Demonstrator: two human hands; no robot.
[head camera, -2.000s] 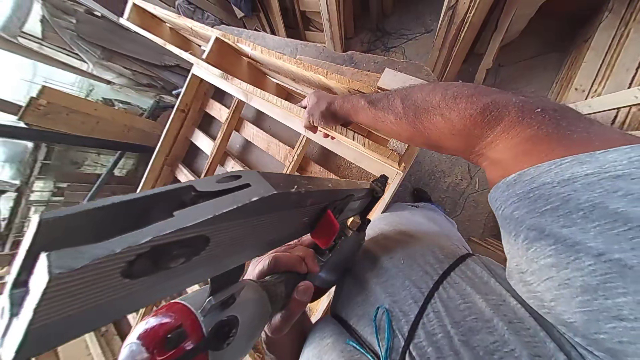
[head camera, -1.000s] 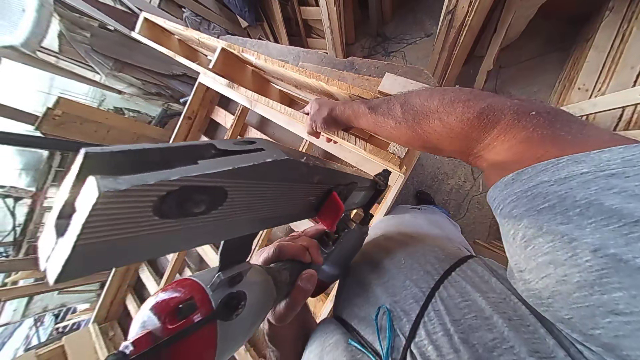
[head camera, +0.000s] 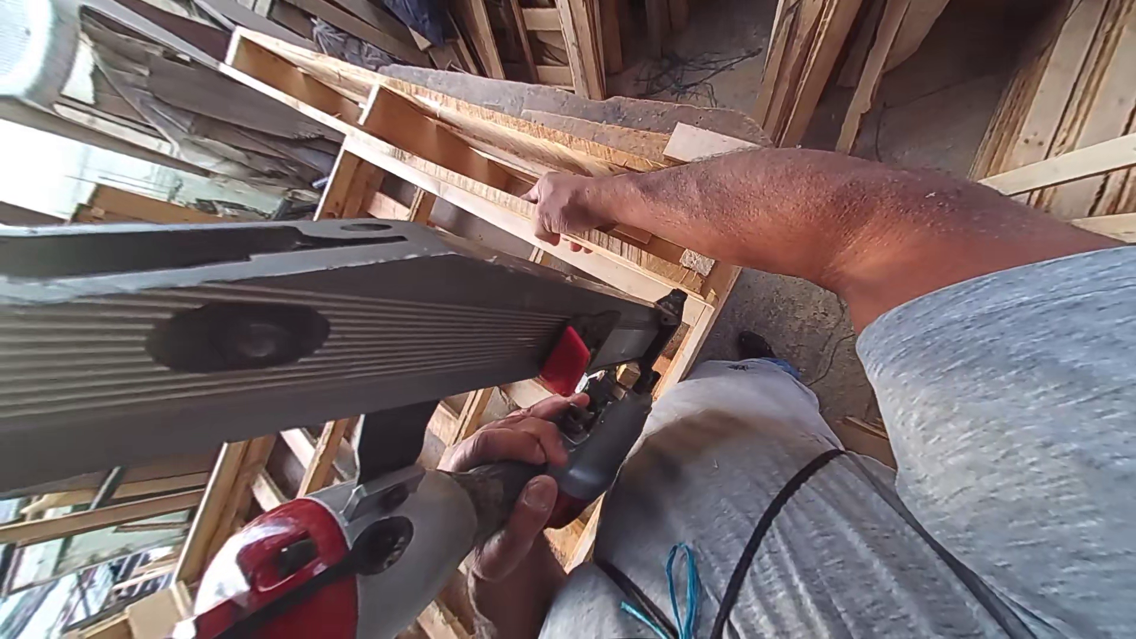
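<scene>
My left hand (head camera: 515, 470) is wrapped around the handle of a pneumatic nailer (head camera: 399, 532), its thumb on the near side. The nailer's red and grey body is at lower left, and its long grey ridged magazine (head camera: 266, 355) crosses the left half of the view. The nailer's nose is out of view. Above and beyond the magazine, my right hand (head camera: 564, 209) grips the edge board of a long wooden frame (head camera: 426, 177), fingers curled over it. The magazine hides part of the frame and of the slatted wood below.
A slatted wooden structure (head camera: 319, 453) extends beneath the nailer. A rough-edged slab (head camera: 568, 102) lies along the frame's far side. Boards (head camera: 1056, 115) stand at upper right, with more timber at the top. Tangled cords (head camera: 697, 75) lie on the floor. A shoe (head camera: 754, 344) shows beyond my clothed leg.
The nailer has shifted and turned in my left hand, its magazine now reaching past the left edge of the view. My right hand has stayed on the frame.
</scene>
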